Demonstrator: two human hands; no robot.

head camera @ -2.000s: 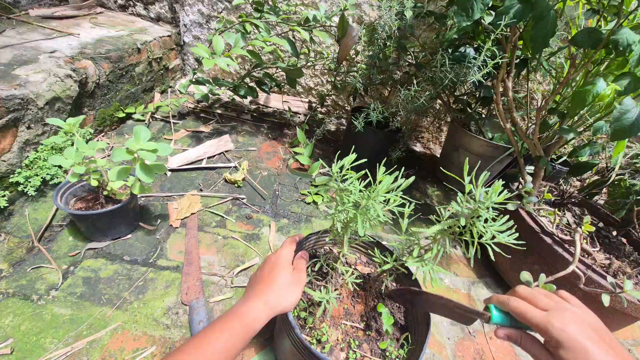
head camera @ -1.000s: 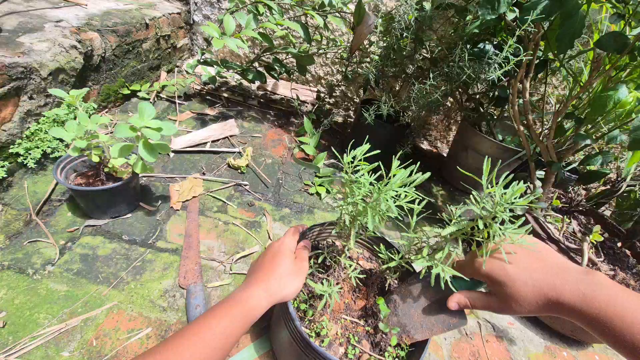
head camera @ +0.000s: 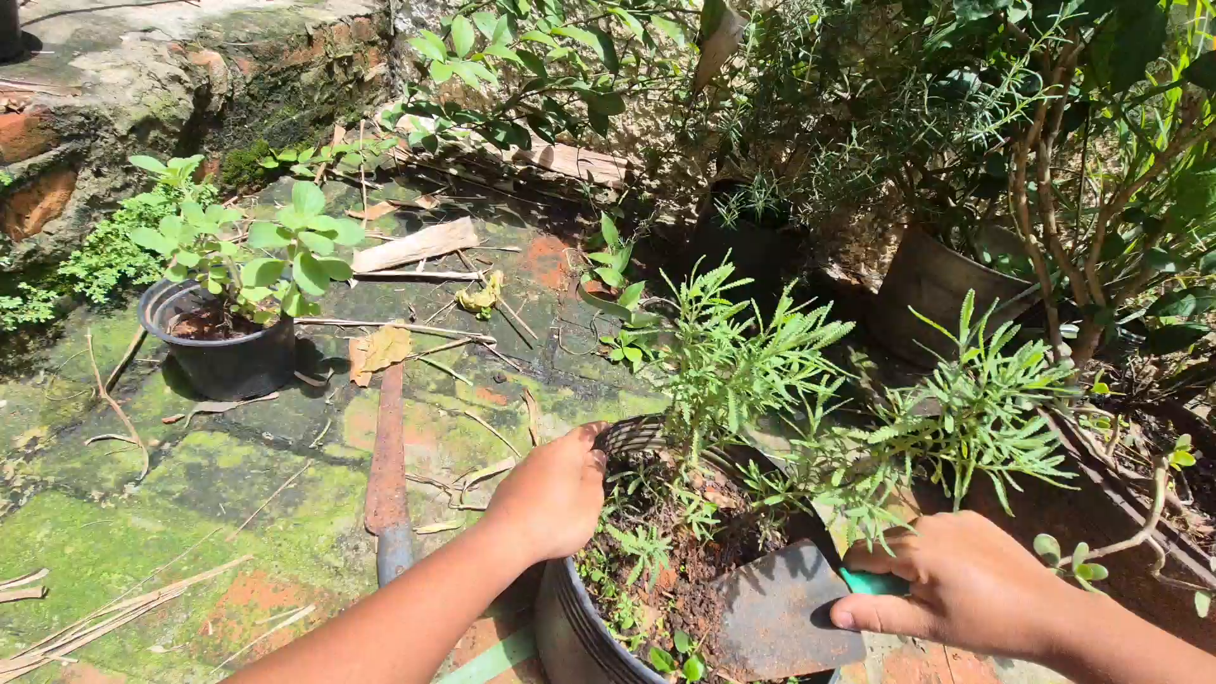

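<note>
A black plastic pot (head camera: 591,622) holds soil, small weeds and a feathery-leaved green plant (head camera: 741,366), with stems leaning out over its right side. My left hand (head camera: 556,489) grips the pot's rim at the upper left. In my right hand (head camera: 959,584) is the green handle of a hand trowel (head camera: 787,613). The trowel's wide metal blade lies over the right part of the soil, its lower edge touching it; how deep it sits I cannot tell. A rusty narrow-bladed tool with a grey handle (head camera: 388,465) lies on the ground left of the pot.
A small black pot (head camera: 233,366) with a round-leaved plant stands at the left on mossy brick paving (head camera: 256,513). Dry sticks and a wood piece (head camera: 418,244) lie behind. Larger pots (head camera: 936,294) and a planter (head camera: 1088,465) stand at the right. A low wall (head camera: 199,76) rises at the back left.
Two seconds ago the trowel's blade was edge-on at the pot's right side; now its broad face shows over the soil. My right hand has turned and moved up and inward. My left hand stays on the rim.
</note>
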